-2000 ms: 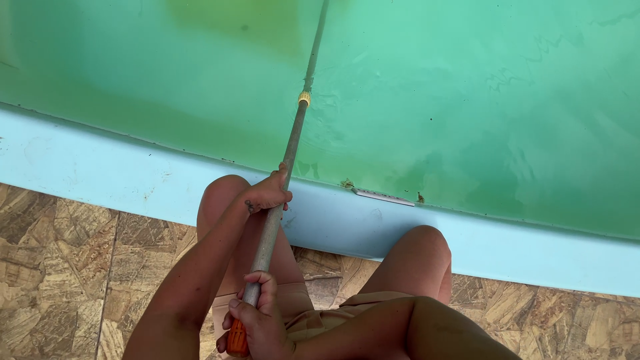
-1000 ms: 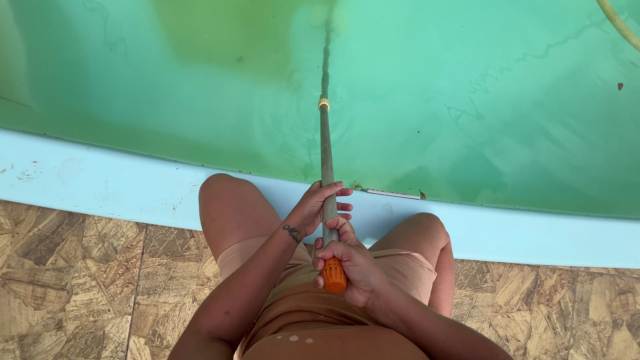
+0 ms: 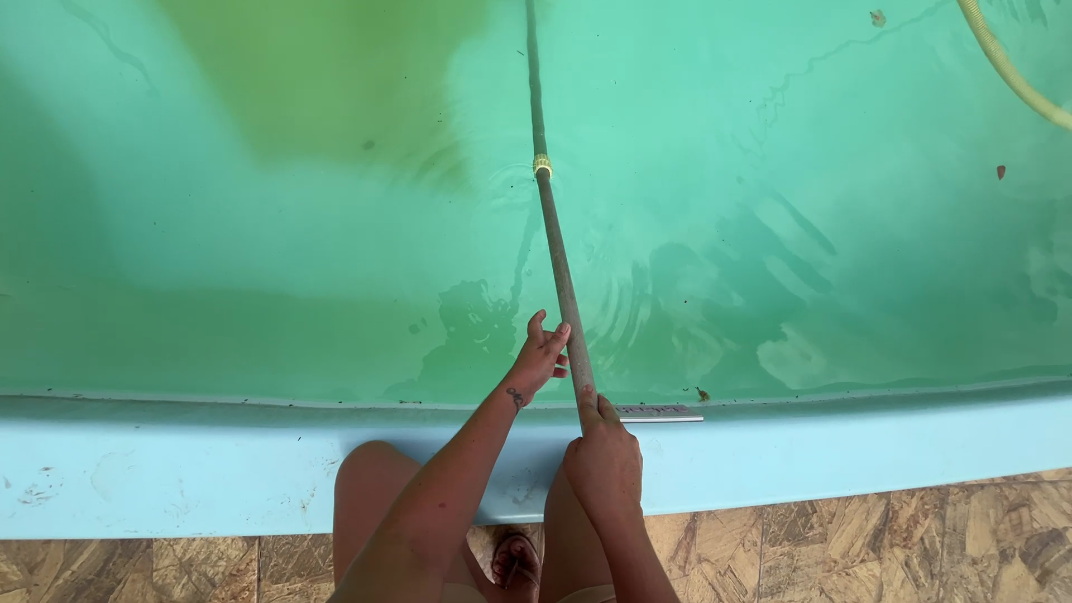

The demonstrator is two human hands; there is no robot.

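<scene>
A grey telescopic pole (image 3: 563, 268) runs from my hands out over the green pool water, its far part dipping under the surface. My right hand (image 3: 605, 452) is closed around the pole's near part above the pool's edge; the orange grip end is hidden. Farther along, my left hand (image 3: 544, 352) touches the pole's left side with its thumb, the fingers spread and not wrapped round it. The yellow locking collar (image 3: 543, 165) on the pole sits at about the water's surface, with ripples around it.
The light blue pool rim (image 3: 184, 477) crosses in front of my knees. A plate bearing writing (image 3: 662, 413) is on its inner edge, right of the pole. A yellow hose (image 3: 1009, 71) curves at upper right. Leaves float in the water (image 3: 921, 276). Patterned floor tiles (image 3: 863, 536) lie below.
My hands have moved forward toward the water with the pole. My left hand, wrapped round the pole two seconds ago, has loosened its fingers. The orange grip end has gone out of sight.
</scene>
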